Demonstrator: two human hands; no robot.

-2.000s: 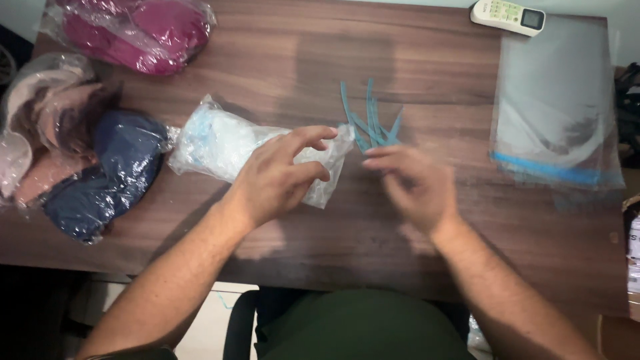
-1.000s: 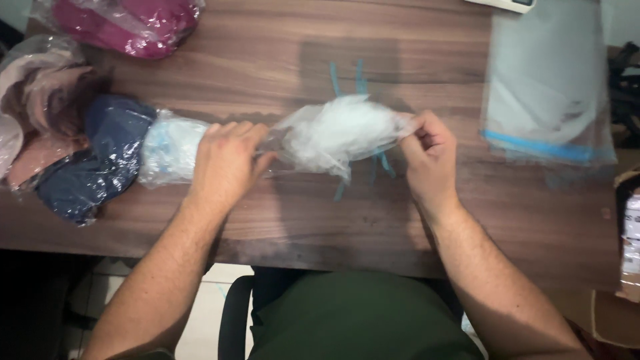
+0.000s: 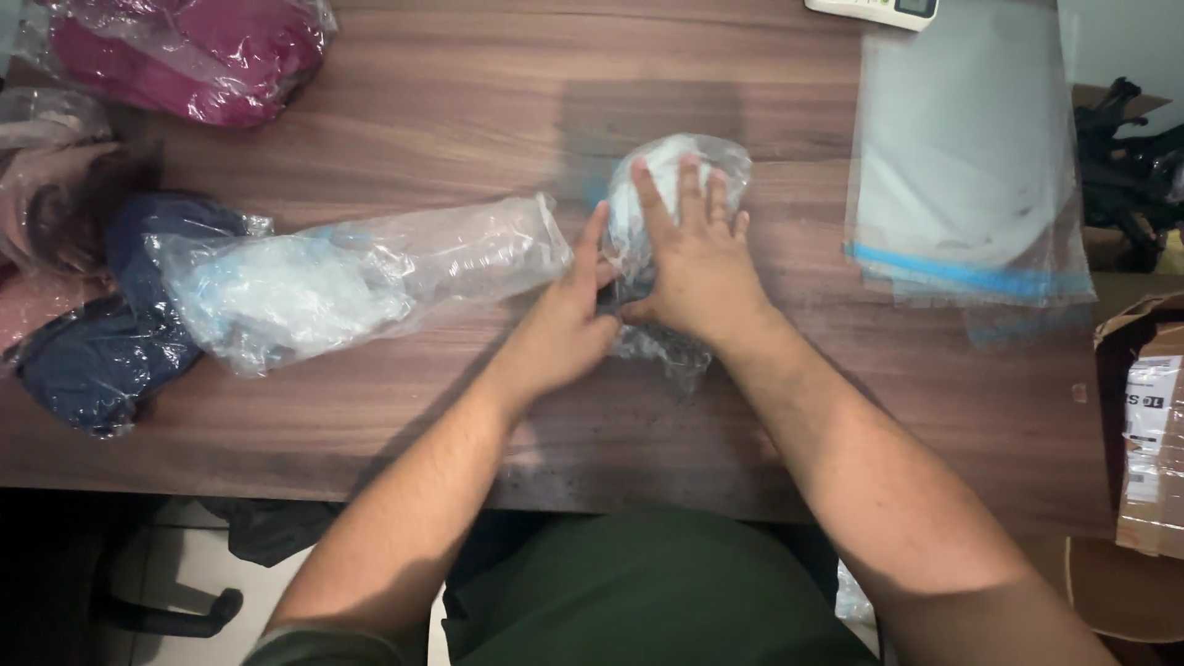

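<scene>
A clear plastic bag with white contents lies on the wooden table, its loose end toward me. My right hand is spread flat on top of it, fingers apart. At its left side my left hand touches the bag with fingertips and thumb; whether it pinches the plastic is unclear. Left of my hands lies a second clear bag with white and light blue contents, its flat end close to my left fingers. The teal strips seen earlier are mostly hidden; a blurred bluish patch shows beside the bag.
Bagged navy, pinkish and magenta items are at the left. Flat clear bags with a blue strip lie at the right, near a white remote control. A cardboard box stands beyond the table's right edge.
The white-filled bag, stretched between both hands a second ago, now lies compact under my right hand. My left hand has moved right, away from the other bag.
</scene>
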